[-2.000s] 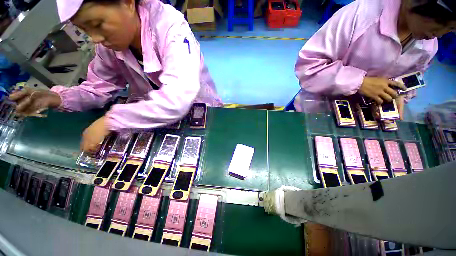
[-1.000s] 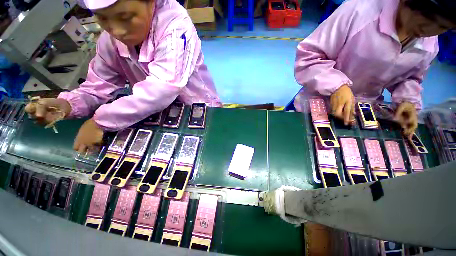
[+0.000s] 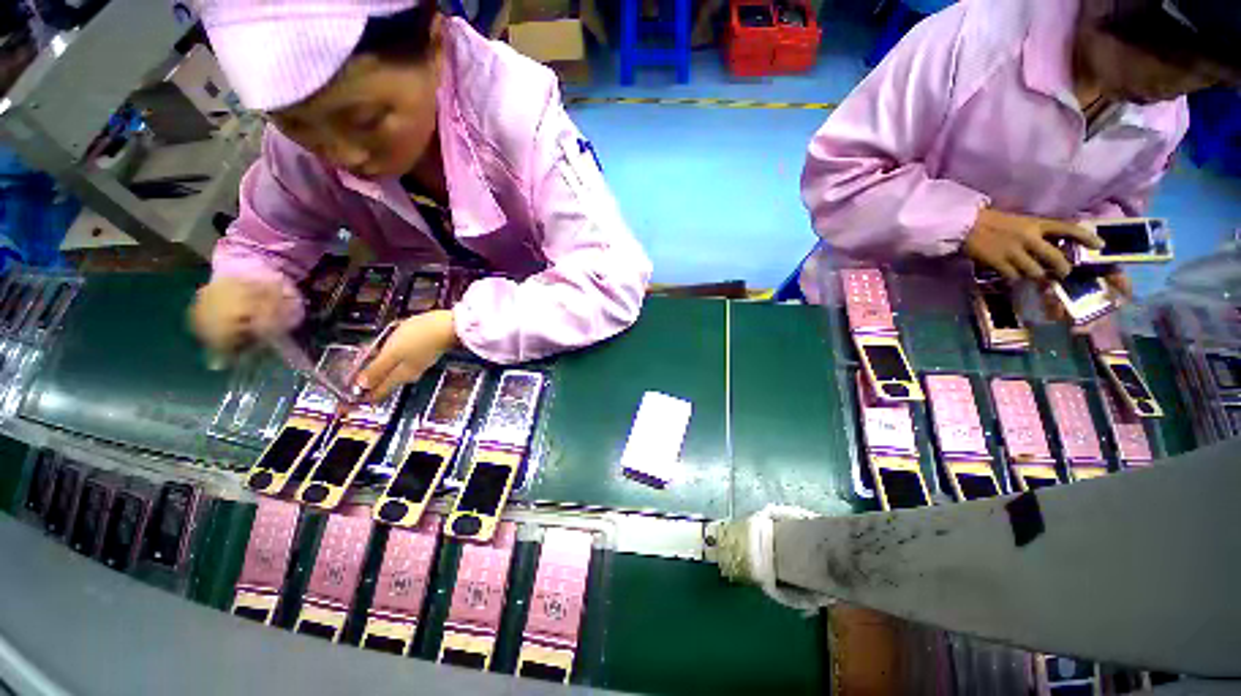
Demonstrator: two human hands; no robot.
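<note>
Neither of my hands is in the picture. Nearest in front of me, opened phones with pink keypad halves lie in a row in a clear blister tray. Behind them, several opened phones with cream halves and dark screens lie in another tray. Dark closed phones stand in a row at the left. A white block lies alone mid-bench. At the right, opened pink phones lie in a tray, their near ends partly hidden by the grey bar.
A grey arm-like bar crosses the lower right. Two workers in pink smocks are across the green bench. The left worker bends over the left tray; the right worker holds phones. A grey machine stands at far left.
The left worker has leaned forward and moved both hands to the right over the tray, one hand blurred. The right worker has laid opened phones in the back tray and now holds others up.
</note>
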